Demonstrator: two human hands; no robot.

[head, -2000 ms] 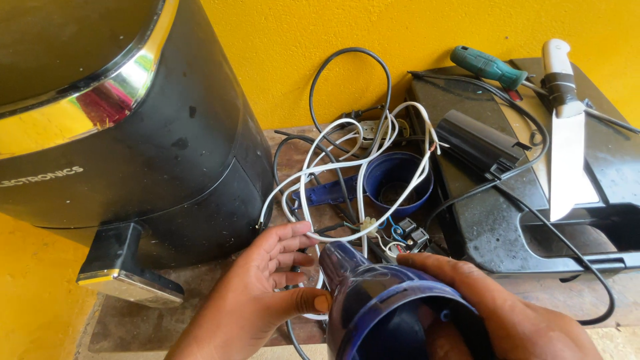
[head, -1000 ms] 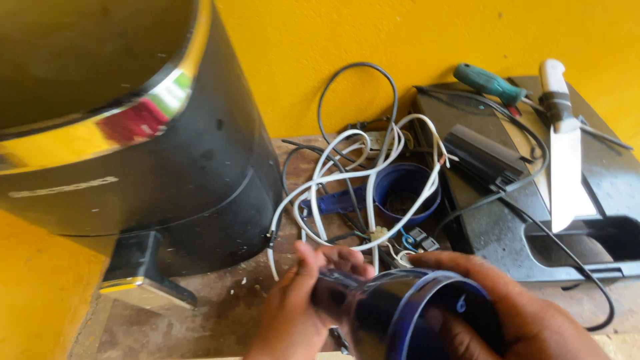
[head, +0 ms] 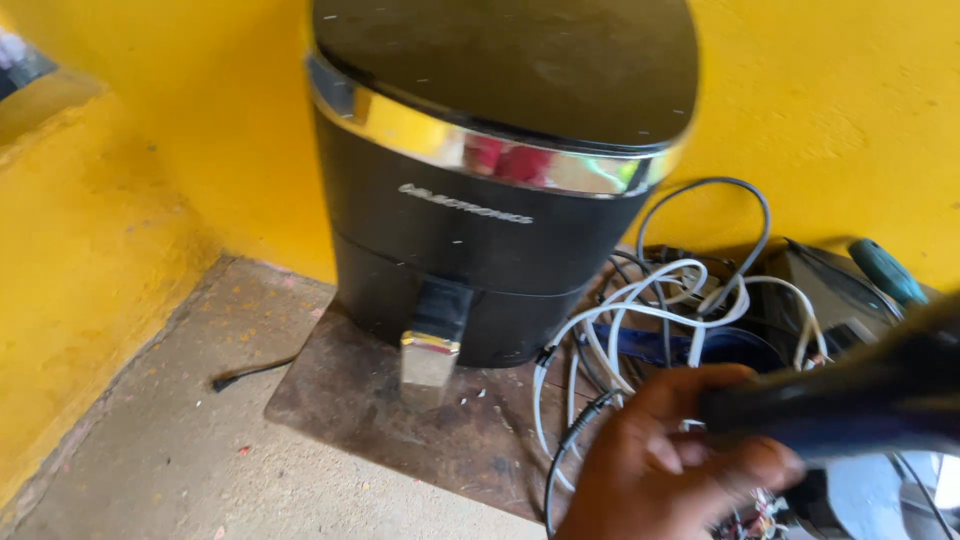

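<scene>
My left hand [head: 667,457], blurred by motion, grips the narrow end of a dark blue plastic housing [head: 840,397] between thumb and fingers. The wide end of the housing runs out of view at the right edge. My right hand is outside the picture. Behind my left hand lie a looped white cable [head: 622,307] and a black cord [head: 574,442]. A second blue plastic part with a round opening [head: 739,349] rests among the cables, partly hidden by the housing. A green screwdriver handle [head: 886,271] shows at the right.
A tall black air fryer [head: 465,247] with a shiny band and front handle stands on a brown board [head: 442,442] against the yellow wall [head: 247,135]. A black appliance part [head: 814,289] lies at the right. A cord end [head: 219,383] rests on the concrete at left.
The view has swung left, bringing the whole front of the air fryer into sight. My right hand, on the blue housing before, has left the view. My left hand remains on the narrow end.
</scene>
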